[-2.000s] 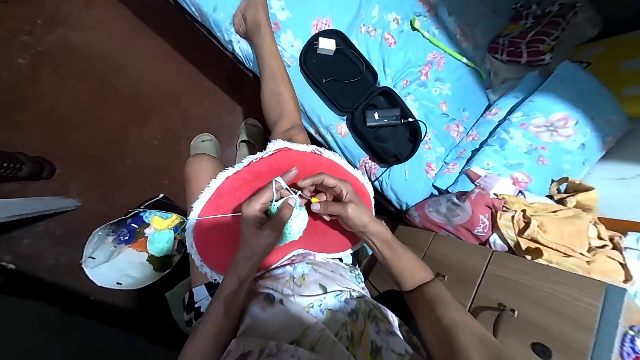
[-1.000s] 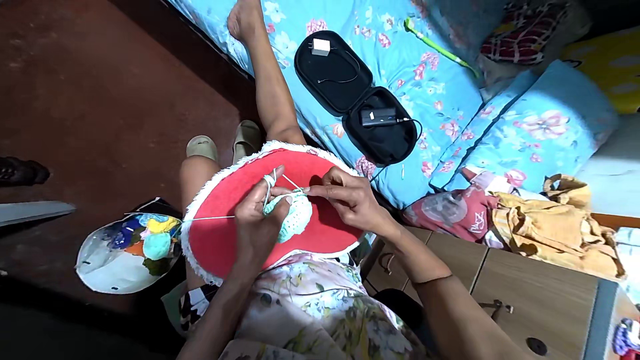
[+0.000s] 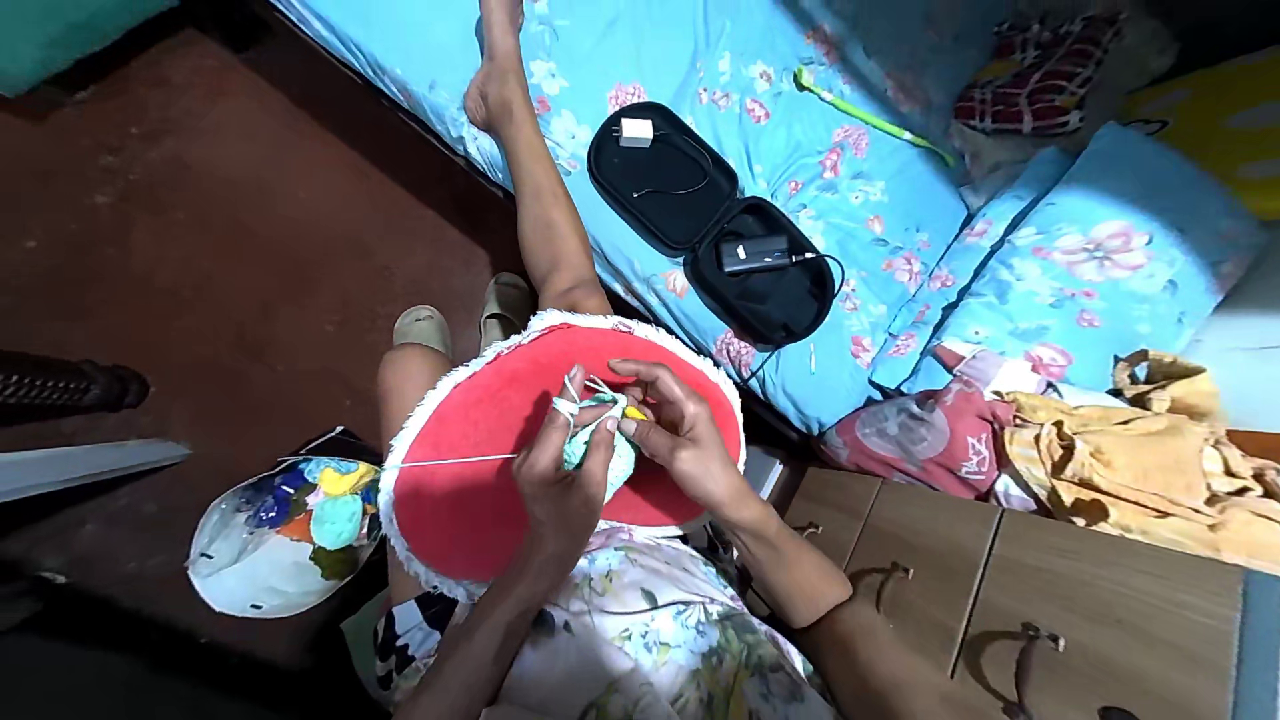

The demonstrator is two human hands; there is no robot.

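Note:
A mint-green crochet piece [image 3: 613, 466] is between my hands, above a red cushion with white fringe [image 3: 460, 440] on my lap. My left hand [image 3: 565, 470] pinches the piece, with mint yarn looped around its raised finger. From this hand a strand of yarn [image 3: 450, 461] runs left over the cushion's edge. My right hand [image 3: 680, 430] holds a crochet hook by its yellow handle [image 3: 634, 412] at the top of the piece; the hook's tip is hidden among fingers and yarn.
A white bag of coloured yarn balls [image 3: 250, 575] stands on the floor at left. On the flowered bed lie an open black case [image 3: 665, 225] with a charger and a black device, and a green stick [image 3: 870, 118]. Wooden drawers [image 3: 1100, 600] and piled clothes [image 3: 1120, 450] are at right.
My right hand's fingers have shifted against the crochet piece, and the yellow handle, hidden one second ago, shows again. My left hand stays at the piece.

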